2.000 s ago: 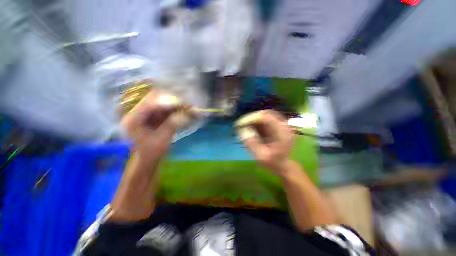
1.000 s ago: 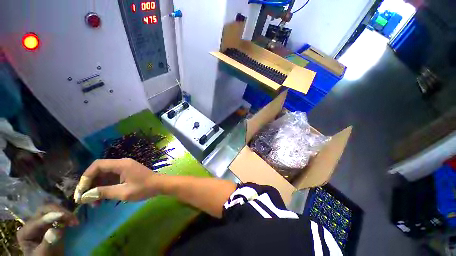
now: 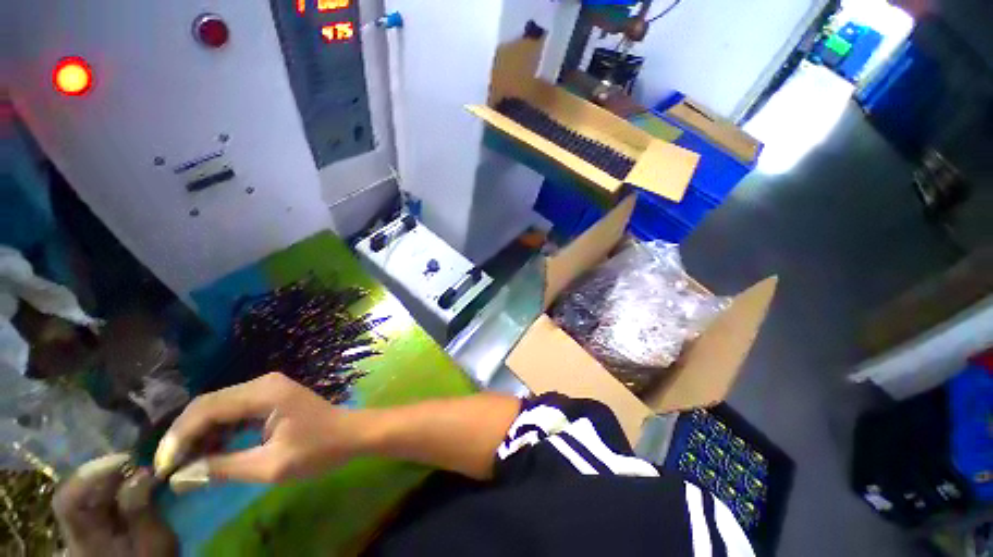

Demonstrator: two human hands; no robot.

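Note:
My right hand (image 3: 256, 431) is over the front left of the green and blue table (image 3: 403, 359), with cream-white covers on thumb and fingertip. The two fingertips are close together; whether a small part is between them cannot be told. My left hand (image 3: 114, 506) is at the lower left edge, partly cut off and blurred, its fingers bent close to the right fingertips. What it holds is hidden. A loose pile of thin dark pins (image 3: 299, 332) lies on the table behind my right hand. Gold-coloured parts (image 3: 27, 517) lie in clear plastic at the far left.
A white control box (image 3: 423, 272) stands right of the table. A carton with crumpled clear plastic (image 3: 642, 316) is further right. Behind it, a long carton holds a row of dark parts (image 3: 566, 136). A grey machine cabinet (image 3: 163, 109) with a lit red lamp rises behind the table.
The view has swung right since two seconds ago. Since one second ago, my left hand has moved closer to my right fingertips, and my right hand sits slightly lower in the picture.

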